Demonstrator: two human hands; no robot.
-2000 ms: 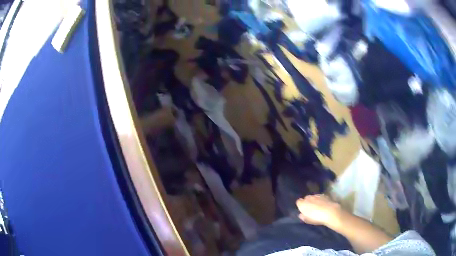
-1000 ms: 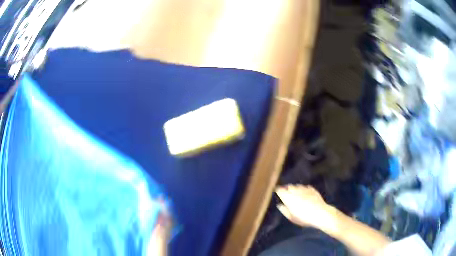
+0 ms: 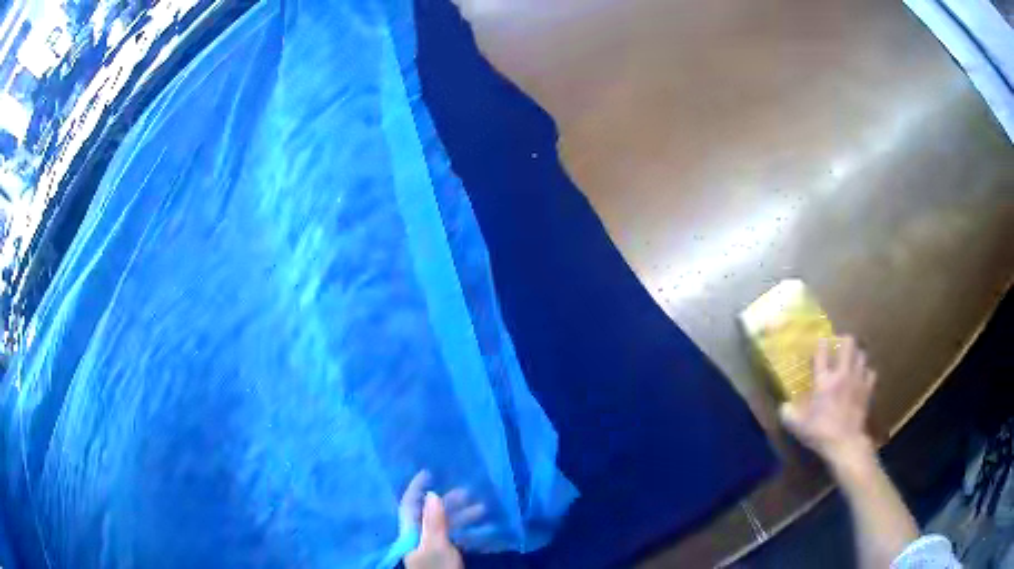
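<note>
The light blue sheet (image 3: 322,278), thin and wrinkled, covers the left and middle of the table over the navy fabric (image 3: 600,345). The navy fabric shows as a dark band along the sheet's right side. My left hand (image 3: 436,531) is at the sheet's near edge, thumb on top and fingers showing through the cloth, pinching it. My right hand (image 3: 836,402) is on the near end of the yellow weight block (image 3: 792,333), with thumb and fingers around it. The block is at the bare brown tabletop, just right of the navy edge.
The brown tabletop (image 3: 712,100) extends right of the cloth, its curved rim at the lower right. A pale strip (image 3: 965,56) crosses the upper right corner. Blurred bright clutter lies beyond the table at the upper left. A dark area lies below the near rim.
The view has swung onto the table. The block was lying on the navy fabric and is now at the bare tabletop under my right hand, which was empty over the floor. The light blue sheet is spread wider.
</note>
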